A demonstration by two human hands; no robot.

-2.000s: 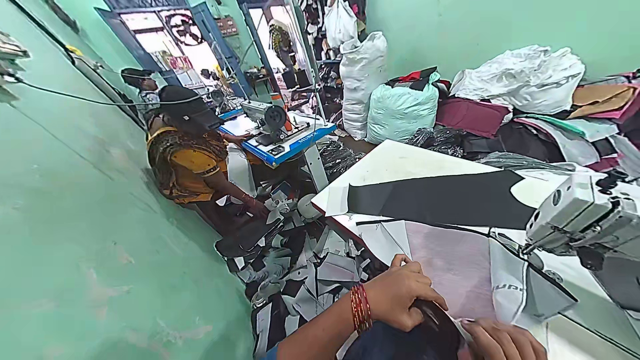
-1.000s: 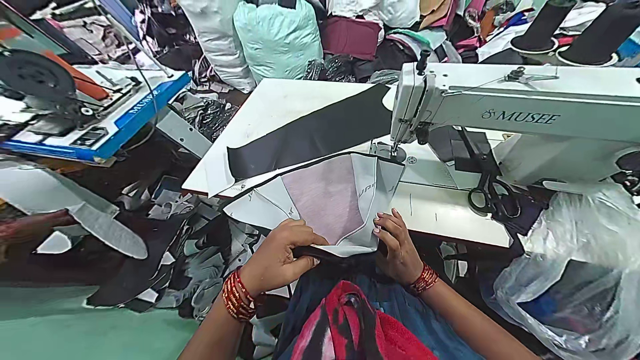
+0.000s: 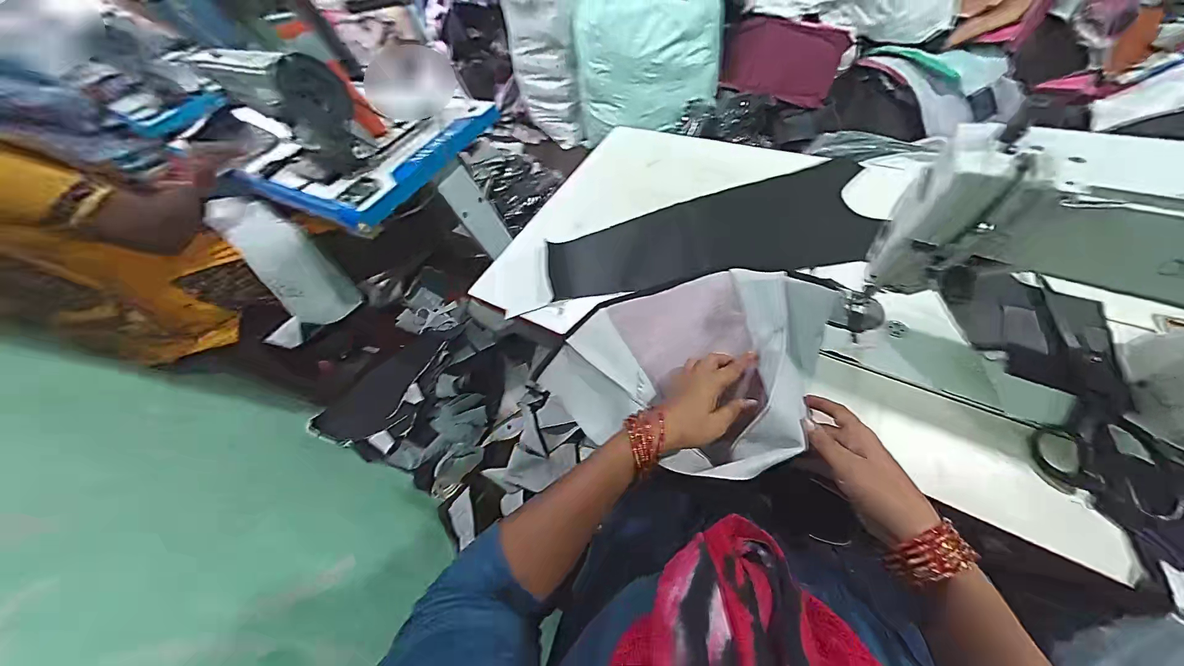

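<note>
A sewn fabric piece (image 3: 684, 324) with a pinkish middle, pale grey sides and a dark edge lies over the front edge of the white sewing table (image 3: 610, 176). My left hand (image 3: 710, 402) rests on its inner face, fingers spread, with part of the palm side hidden. At its right edge is my right hand (image 3: 842, 444), the thumb and fingers pinching the pale cloth. The piece's upper right corner lies close to the needle and presser foot (image 3: 862, 313) of the white sewing machine (image 3: 1101, 203). Behind it stretches a long black fabric strip (image 3: 712, 236).
Black scissors (image 3: 1064, 458) lie at the table's right. Fabric offcuts (image 3: 453, 407) cover the floor at left. A co-worker in yellow clothing (image 3: 102, 277) sits by another sewing machine (image 3: 305, 102). Stuffed sacks (image 3: 647, 65) and cloth heaps (image 3: 786, 55) stand behind.
My left hand has moved from the near edge of the fabric piece onto its inner face. The piece now lies more opened out. The view has swung left since one second ago.
</note>
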